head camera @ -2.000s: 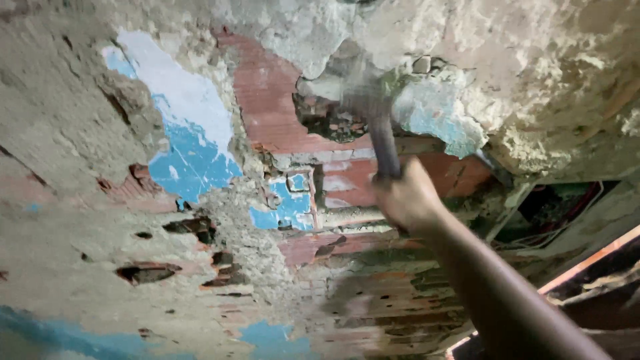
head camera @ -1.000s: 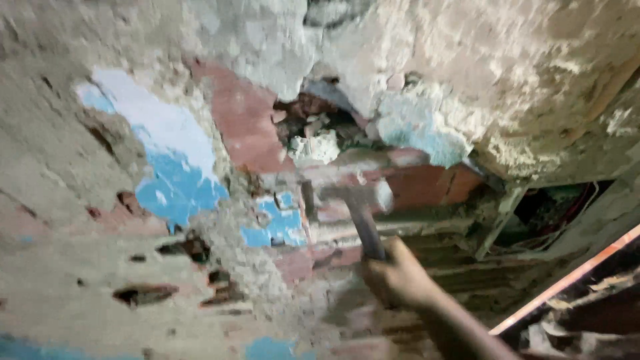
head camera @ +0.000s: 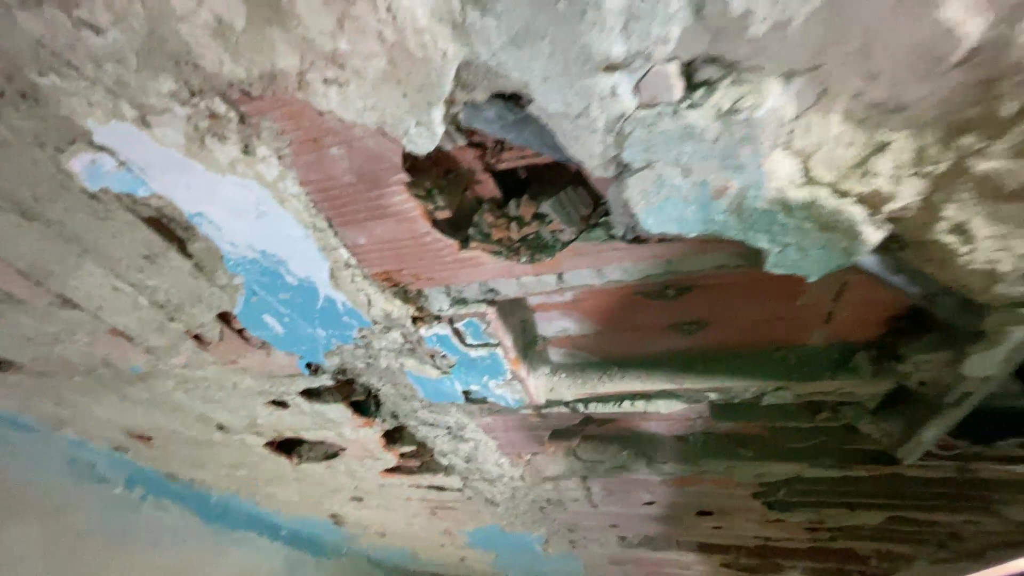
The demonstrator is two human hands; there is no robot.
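Observation:
Neither of my hands shows in the head view now, and the hammer is out of sight too. A ragged hole (head camera: 520, 200) opens in the ribbed red clay brick (head camera: 344, 192), with broken brick pieces (head camera: 528, 224) inside it. Rough grey plaster (head camera: 560, 72) borders the hole above. A loose-edged patch of pale blue-green plaster (head camera: 704, 192) lies to its right. Below is another exposed red brick (head camera: 720, 312), partly in shadow.
Patches of blue paint (head camera: 296, 312) remain on the left and beside a small brick edge (head camera: 512, 352). Several small holes (head camera: 304, 450) pit the lower left. A pale strip (head camera: 960, 392) borders a dark opening (head camera: 992, 420) at the right.
The hand and hammer, seen at the broken brick and then lower down, have left the view. The pale lump at the hole's lower edge one second ago no longer shows. The view has shifted.

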